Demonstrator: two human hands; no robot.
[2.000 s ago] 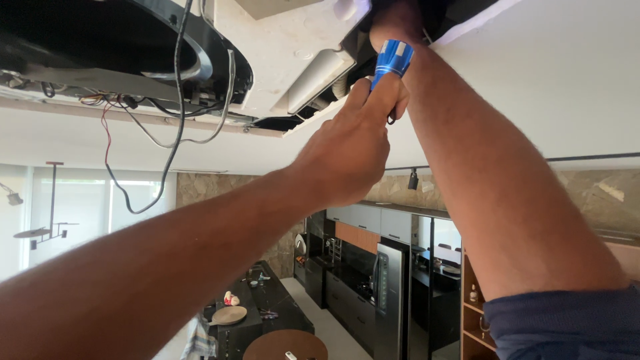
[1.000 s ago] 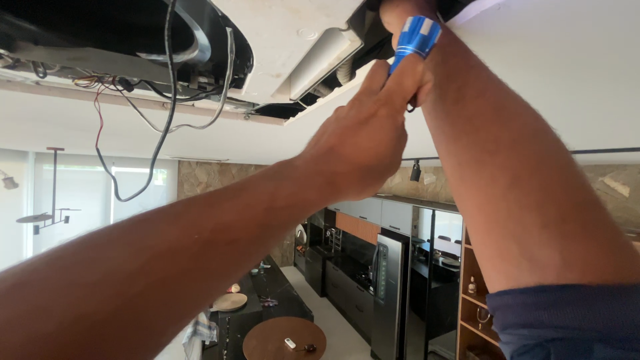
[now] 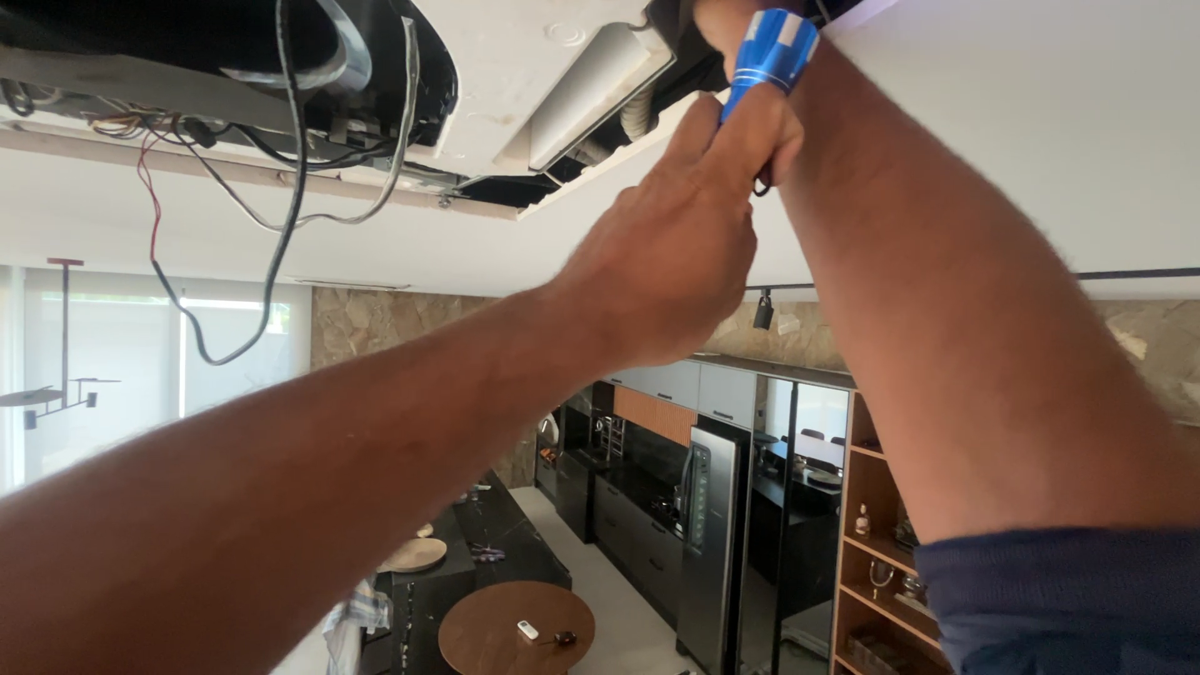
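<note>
My left hand (image 3: 689, 225) is closed round a blue flashlight (image 3: 771, 56), its head tilted up toward the ceiling opening. My right arm reaches up beside it, and only the wrist part of my right hand (image 3: 727, 23) shows at the top edge; its fingers are out of sight past the frame and the flashlight. Left of my hands, the white body of a ceiling unit (image 3: 525, 56) sits in the opening, with a ribbed hose (image 3: 637, 114) in the gap beside it. A dark cable (image 3: 298, 187) and thin wires (image 3: 155, 206) dangle from the unit.
The cut ceiling edge (image 3: 600, 173) runs close to my left hand. A track spotlight (image 3: 764, 310) hangs farther off. Far below are a round wooden table (image 3: 516, 647) bearing small objects, a black counter (image 3: 516, 534), a refrigerator (image 3: 710, 553) and wooden shelves (image 3: 881, 600).
The flashlight and my left hand have shifted slightly right and up against my right forearm since the earliest frame. The flashlight stays in my left hand, and my right arm remains raised.
</note>
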